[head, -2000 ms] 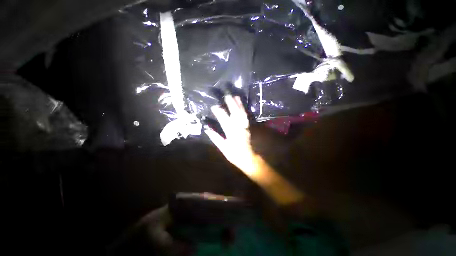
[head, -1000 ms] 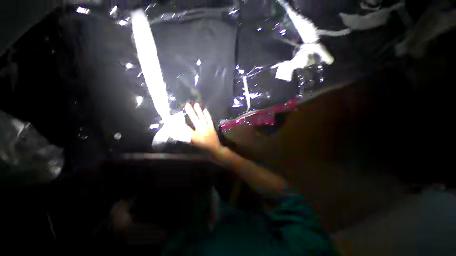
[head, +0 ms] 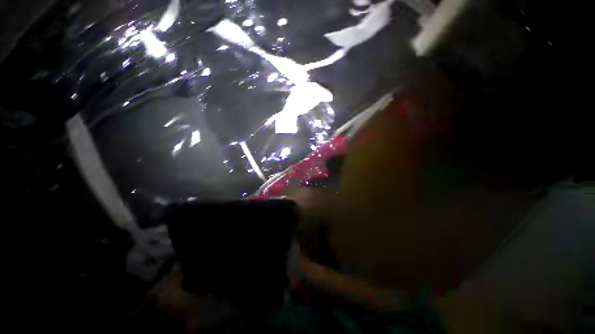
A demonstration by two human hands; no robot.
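Observation:
A dark smartphone (head: pixel 228 244) is at the lower middle. My left hand (head: pixel 175 299), dim and blurred, grips it at its lower left. My right hand (head: pixel 303 258) is dim and blurred beside the phone's right edge; its fingers are unclear, so I cannot tell if it touches the phone. Beyond the phone lies a dark bundle in glossy clear plastic (head: pixel 156 143). A white tying strip (head: pixel 303 98) is knotted over it in the bright light, and a dimmer strip (head: pixel 98 173) crosses its left part. Crimson cloth (head: pixel 306 168) shows along the near edge.
A brown surface (head: pixel 385 215) is right of the bundle, and a pale grey area (head: pixel 554 254) is at the lower right. Another pale strip (head: pixel 440 26) is at the upper right. The left and far right sides are too dark to read.
The view has swung right, so the bundle has shifted left and the light falls on the right knot. My right hand has left the bundle's left knot and is beside the phone.

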